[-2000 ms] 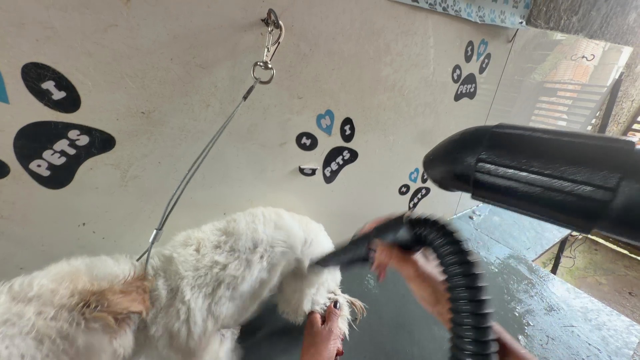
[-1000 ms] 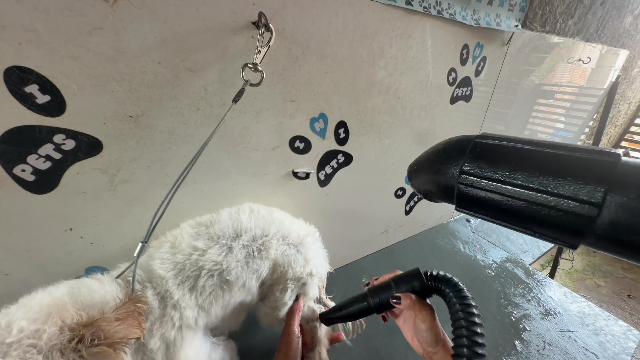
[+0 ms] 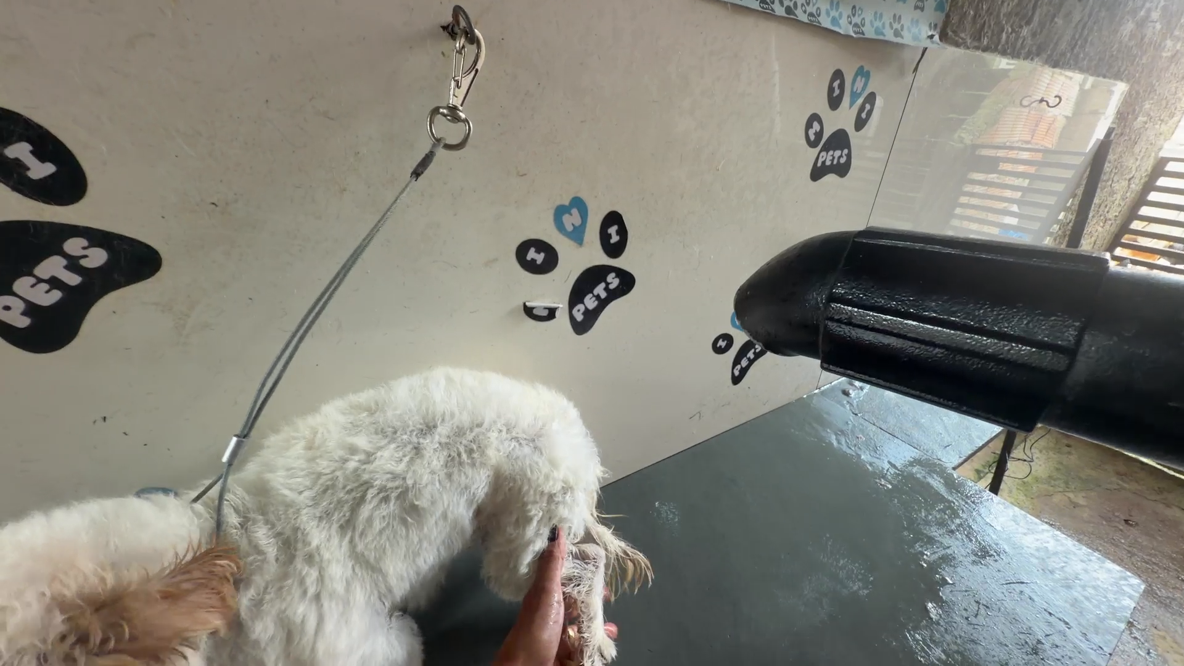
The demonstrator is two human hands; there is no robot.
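A white dog [image 3: 370, 481] with tan ears stands on the dark grooming table. At the bottom centre, my left hand [image 3: 548, 606] is closed around one of its hind legs [image 3: 585, 592], fingertips with dark nails showing on both sides. A ring is partly visible on a finger. The tail with long tan hair hangs just above that hand. A grey cable loop [image 3: 305, 324] goes around the dog's body and clips to a metal snap hook [image 3: 465, 79] on the wall. My right hand and the hose nozzle are out of view.
A thick black dryer nozzle [image 3: 953, 324] juts in from the right, above the wet grey table top [image 3: 740, 536]. The pale wall [image 3: 694, 185] behind bears paw-print stickers. Beyond the table's right edge lie a rough floor [image 3: 1091, 518] and a slatted fence [image 3: 1152, 222].
My right hand, which held the black hose nozzle near the dog's leg, has left the view along with the hose. My left hand stays at the leg.
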